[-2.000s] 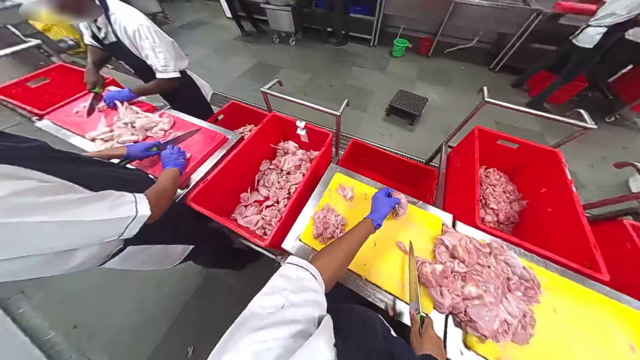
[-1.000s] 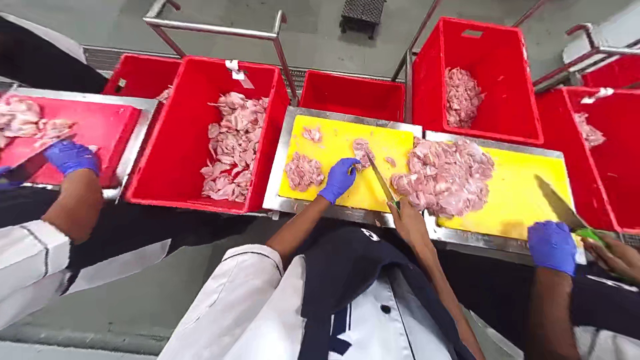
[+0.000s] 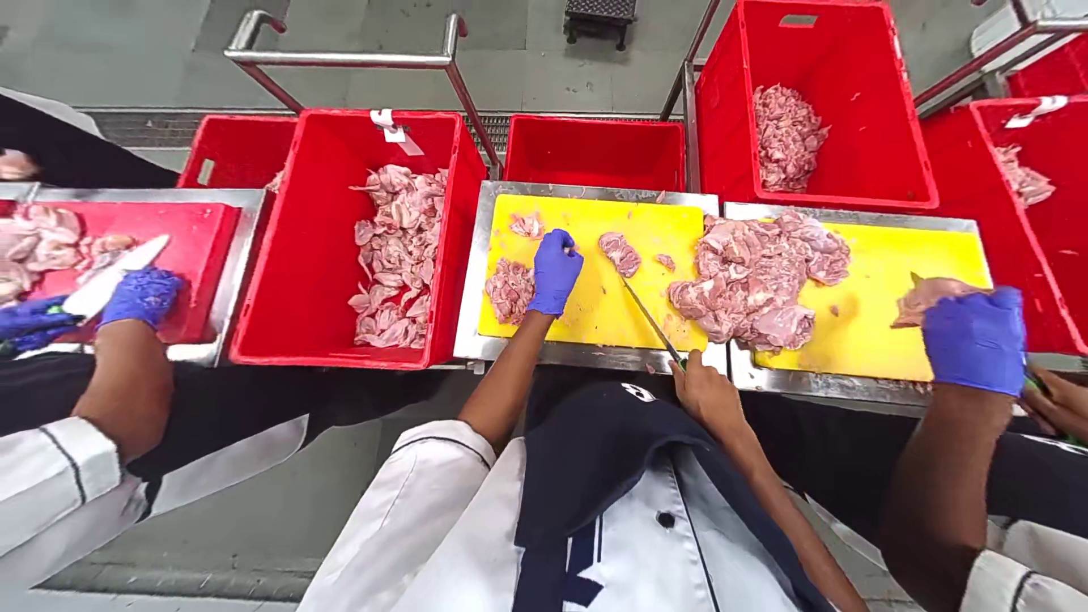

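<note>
My left hand [image 3: 556,274], in a blue glove, is over the left part of the yellow cutting board [image 3: 595,319], its fingers bent together; a small pale bit shows at the fingertips. Beside it lies a pile of small meat pieces [image 3: 510,291], with a smaller scrap [image 3: 528,224] behind. My bare right hand [image 3: 707,389] is closed on the green handle of a kitchen knife [image 3: 650,321] at the board's front edge. The blade's tip meets a piece of raw meat [image 3: 620,254]. A large heap of raw meat [image 3: 761,276] spans the right edge of the board and the neighbouring one.
A red crate [image 3: 280,280] of meat stands at left, another red crate [image 3: 571,157] behind the board, a third [image 3: 722,127] behind right. Co-workers on both sides hold knives: a gloved hand [image 3: 140,297] at a red board, another [image 3: 976,340] at a yellow board [image 3: 909,263].
The view has swung right and down. My left hand has moved away from the meat piece at the knife tip, where it was one second ago. The right co-worker's gloved hand now has meat.
</note>
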